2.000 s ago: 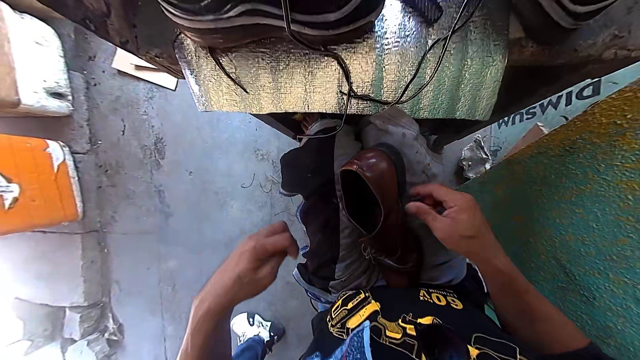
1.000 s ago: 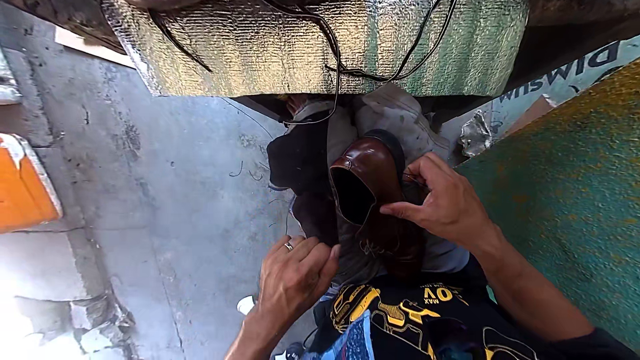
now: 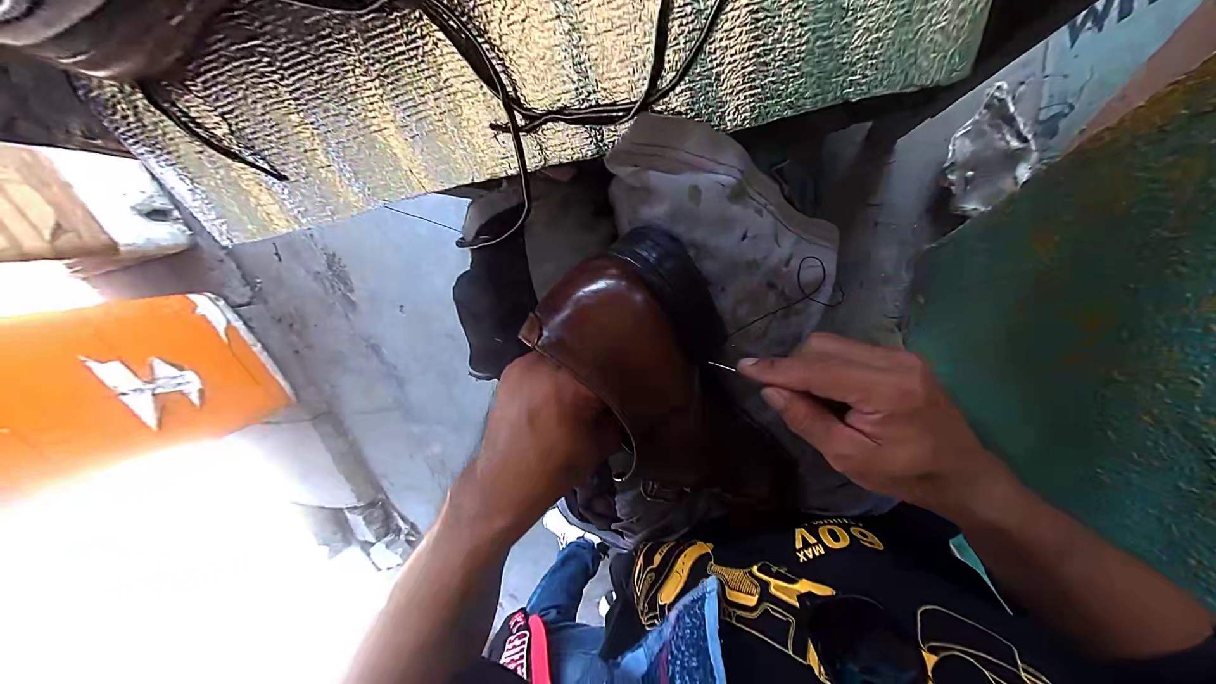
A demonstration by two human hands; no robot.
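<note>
A brown leather shoe (image 3: 617, 323) lies across my lap, its dark heel and sole edge turned up to the right. My left hand (image 3: 551, 408) reaches into the shoe's opening, so its fingers are hidden inside. Between the thumb and forefinger of my right hand (image 3: 755, 380) is a thin metal needle (image 3: 722, 366), its far end close to the sole edge. A dark thread (image 3: 774, 312) runs from beside the sole and loops over the stained pale cloth (image 3: 722, 218) beneath.
A bench covered in silvery foil sheet (image 3: 380, 123) spans the top, with black cords (image 3: 503, 104) hanging over its edge. A green painted panel (image 3: 1073, 342) stands close on the right. An orange object (image 3: 133, 380) is at the left, above concrete floor (image 3: 370, 313).
My left hand has moved into the shoe's opening. The shoe has turned, showing more of its side. A needle and loose thread now show at my right hand.
</note>
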